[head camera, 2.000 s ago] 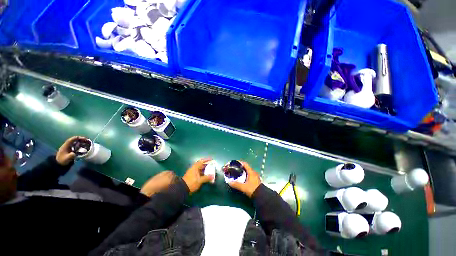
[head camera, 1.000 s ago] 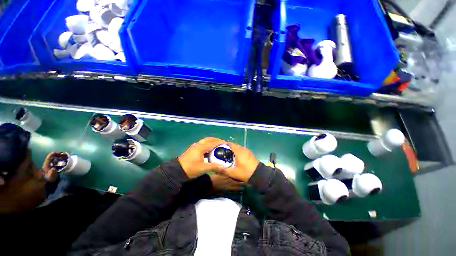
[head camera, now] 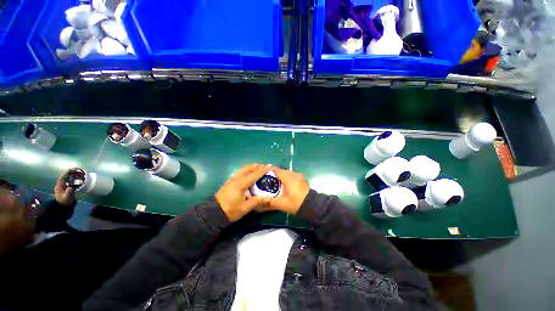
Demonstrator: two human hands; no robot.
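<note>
A white camera unit (head camera: 266, 186) with a round black face pointing up is held upright between both of my hands, low over the bench. My left hand (head camera: 238, 193) wraps its left side, with the fingers over its far edge. My right hand (head camera: 291, 191) wraps its right side. The fingertips of both hands come close together at the far side. The lower body of the unit is hidden by my hands.
Part-assembled units (head camera: 159, 163) lie at left on the green bench (head camera: 231, 143). Closed white units (head camera: 394, 201) are grouped at right, and a lone white unit (head camera: 473, 141) lies farther right. Another person's hand (head camera: 64, 189) holds a unit at left. Blue bins (head camera: 210, 30) stand behind.
The white piece that was in my left hand now cannot be told apart from the unit. My hands have closed around the unit. The yellow-handled nippers are no longer visible. The view has shifted.
</note>
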